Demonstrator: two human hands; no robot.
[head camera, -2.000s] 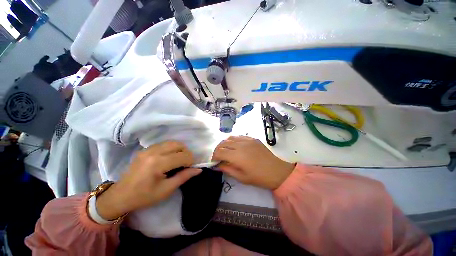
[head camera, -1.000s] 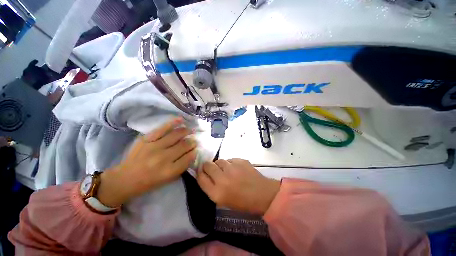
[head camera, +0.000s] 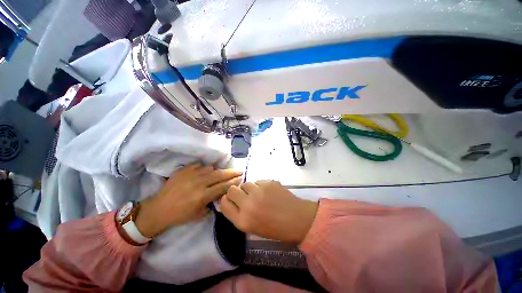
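A light grey garment body lies heaped left of the needle and down towards my lap. A dark panel shows at its right edge, below my hands. My left hand lies flat on the grey cloth, fingers pointing right. My right hand is curled with its fingertips on the cloth edge beside my left fingers; the pinched edge is mostly hidden. The presser foot with its grey block stands just above my hands, with the cloth edge running up towards it. The sewing machine is white with a blue stripe.
Thread snips lie right of the foot. Scissors with green and yellow handles and a thin white stick lie further right. A measuring strip runs along the table's front edge. A grey box with a fan grille is at far left.
My left hand has drawn back from near the foot and lies lower, beside my right hand. The camera view has shifted slightly. The pinched cloth edge seen earliest has moved up towards the foot.
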